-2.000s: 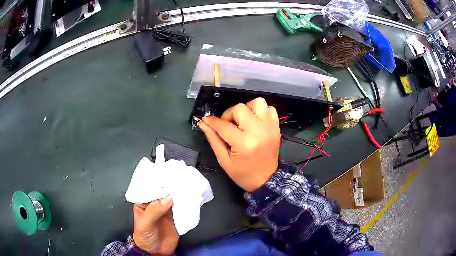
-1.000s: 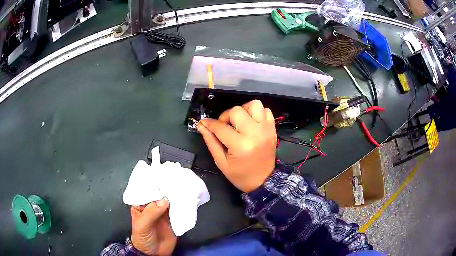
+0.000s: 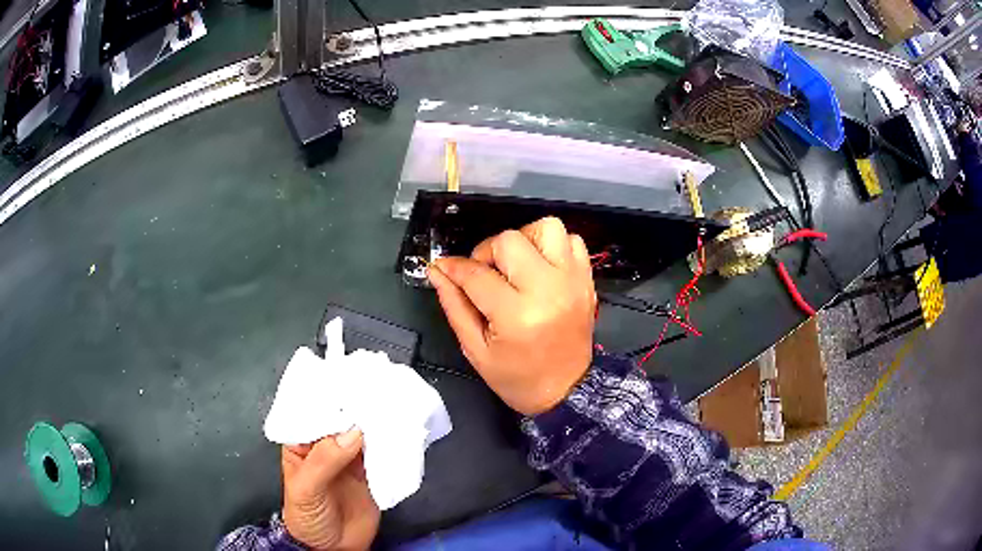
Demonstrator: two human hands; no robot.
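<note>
The long black panel (image 3: 646,237) lies at the centre, with a translucent plastic sheet (image 3: 538,159) behind it and brass posts between them. Small silvery terminals (image 3: 415,266) sit at the panel's left end. My right hand (image 3: 528,307) reaches over the panel, thumb and forefinger pinched together at the terminals. A tiny yellowish tip shows at the fingertips; most of what they pinch is hidden. My left hand (image 3: 326,484) holds a crumpled white wipe (image 3: 361,414) at the lower left, in front of a black adapter block (image 3: 377,334).
A green solder spool (image 3: 67,467) stands far left. A black adapter (image 3: 312,124) lies near the metal rail. Red wires (image 3: 689,296), red-handled pliers (image 3: 795,282), a brass-coloured lump (image 3: 741,245), a fan (image 3: 727,102), a blue bin (image 3: 810,97) and a green glue gun (image 3: 625,45) are right.
The view has shifted slightly, moving the bench things a little left. My right fingertips stay at the terminals with small movements. My left hand still holds the wipe.
</note>
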